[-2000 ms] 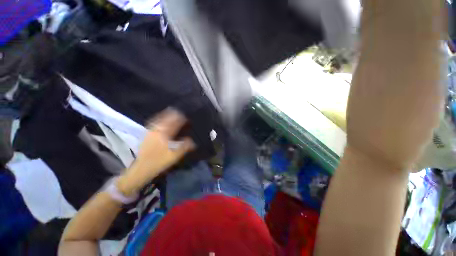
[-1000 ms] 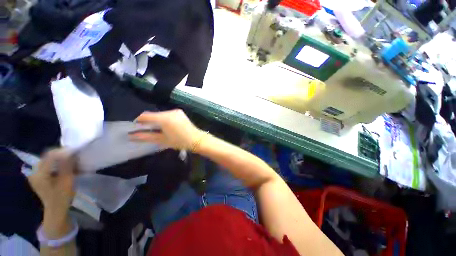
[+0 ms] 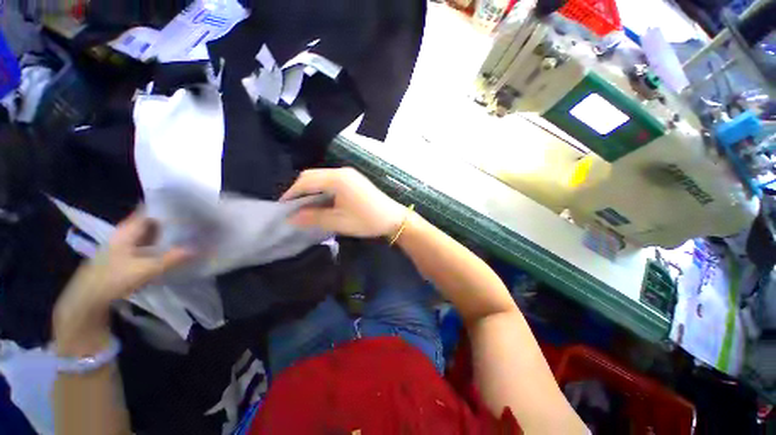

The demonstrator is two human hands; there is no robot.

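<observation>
A grey cut piece (image 3: 255, 228) is stretched between my hands above the dark fabric at the left; it is blurred. My right hand (image 3: 345, 204) grips its right end. My left hand (image 3: 128, 259) is at its left end, thumb and fingers around the edge. A white cut piece (image 3: 180, 144) lies just beyond, partly behind the grey one. More loose pale pieces (image 3: 191, 302) lie under and beside my left hand. Black fabric pieces (image 3: 85, 170) lie under all of these.
The cream sewing machine (image 3: 630, 174) with a lit screen stands on the white, green-edged table (image 3: 510, 246) at right. A red basket (image 3: 625, 395) is on the floor at lower right. A printed plastic bag (image 3: 200, 30) and small white scraps (image 3: 293, 75) lie on black fabric at the back.
Both hands still hold the grey piece, and my left hand has moved inward along it. The view has shifted, so the machine and table sit further right and lower.
</observation>
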